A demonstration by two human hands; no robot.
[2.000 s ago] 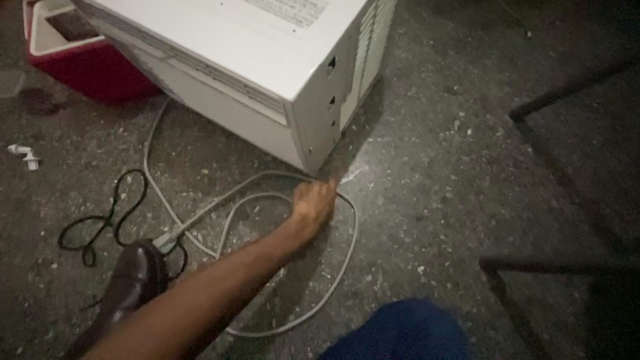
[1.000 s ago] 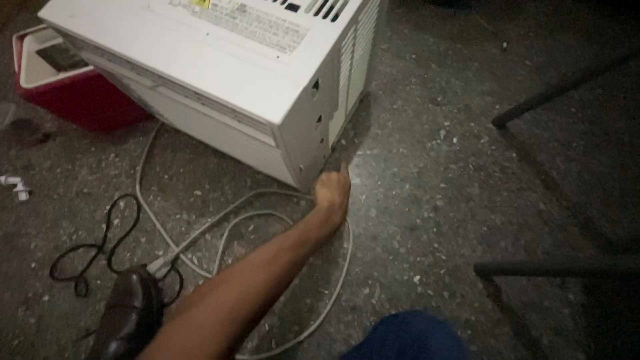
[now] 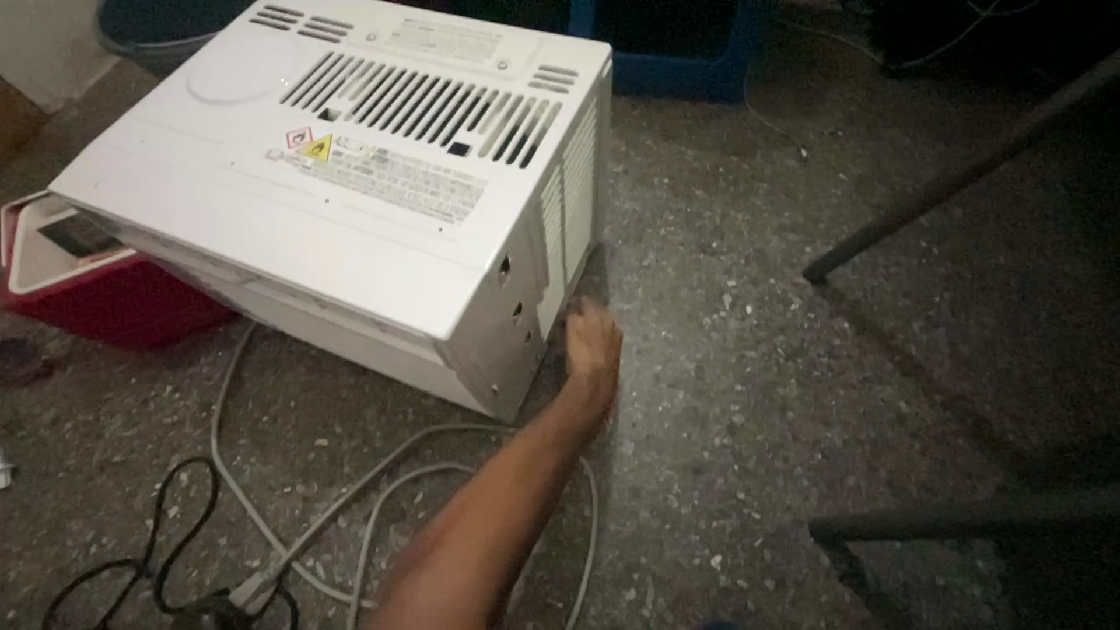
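A white window air conditioner point(image 3: 289, 201) rests on the speckled floor, its slotted, labelled face upward and a louvered side to the right. My left hand point(image 3: 595, 341) is low beside that right side, close to its bottom edge, with the fingers curled and partly blurred. Whether the fingers touch the casing or hold something cannot be seen. Beneath my forearm, a pale power cord point(image 3: 376, 479) lies in loops and runs back toward the unit. My right hand is out of view.
A red cooler with a white rim point(image 3: 114, 302) stands behind the unit's left side. A black cord point(image 3: 162, 525) is tangled at lower left, by a dark shoe point(image 3: 213, 612). Dark metal legs point(image 3: 919, 206) reach in from the right. A blue frame point(image 3: 674, 79) stands behind.
My left hand has moved from near the air conditioner's front bottom corner farther back along its right side. The view has shifted to show more of the unit's top.
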